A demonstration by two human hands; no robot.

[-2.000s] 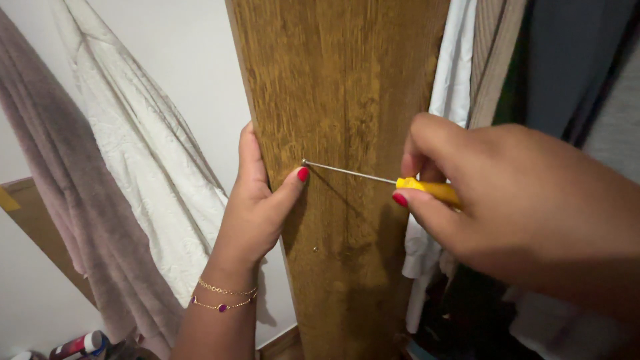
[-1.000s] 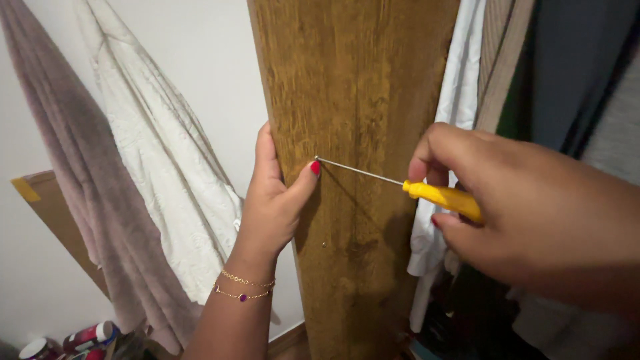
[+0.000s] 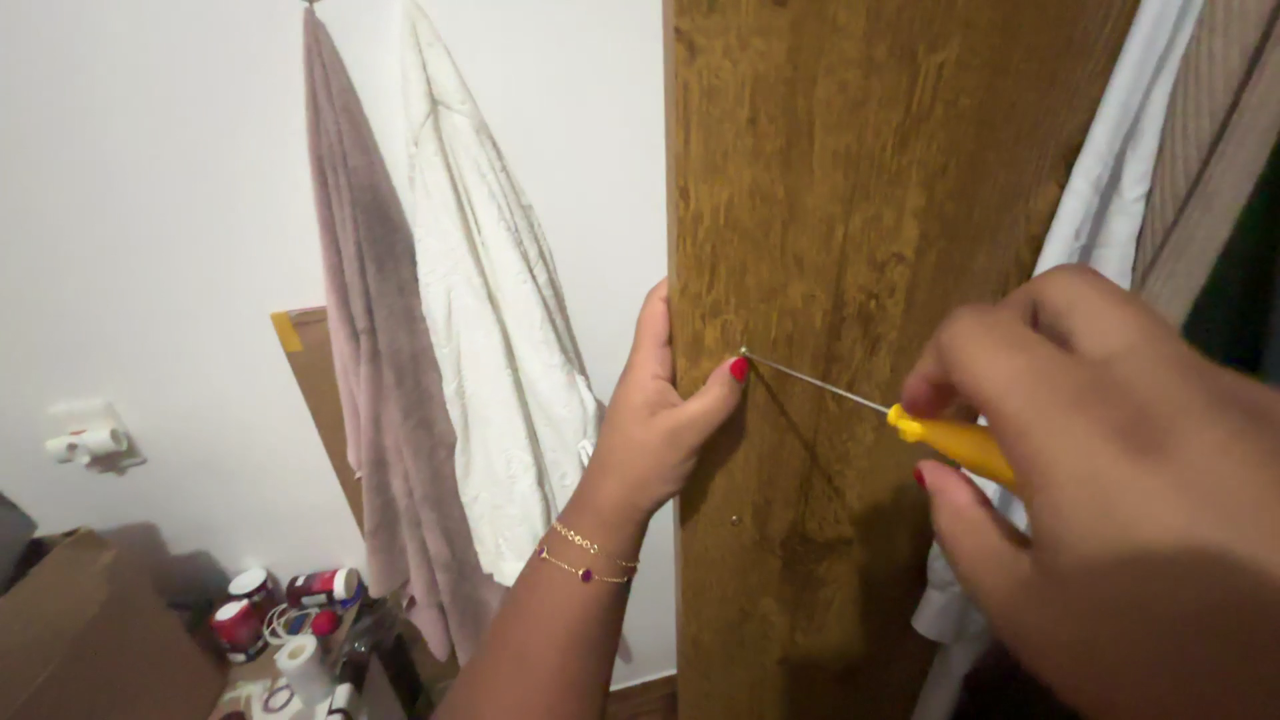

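Note:
A brown wood-grain panel (image 3: 850, 200) stands upright before me. My left hand (image 3: 665, 410) grips its left edge, fingers behind and thumb on the face, the thumbtip beside a small screw (image 3: 743, 352). A thin screwdriver with a yellow handle (image 3: 955, 443) slants from my right hand (image 3: 1080, 450) to that screw; its tip meets the screw head. The right thumb stands apart from the handle, while the index finger touches near its collar and the rest of the hand covers the handle's end. Lower on the panel is a small hole or fastener (image 3: 736, 520), too small to tell.
A mauve towel (image 3: 375, 300) and a white cloth (image 3: 490, 300) hang on the wall at left. Below them are a cardboard box (image 3: 100, 630), red jars (image 3: 238, 628) and other small items. Garments (image 3: 1200, 150) hang right of the panel. A wall socket with a plug (image 3: 92, 440) is at far left.
The view has swung left. My right thumb has come away from the screwdriver handle, and the fingers have loosened. The left hand keeps its place at the panel's edge.

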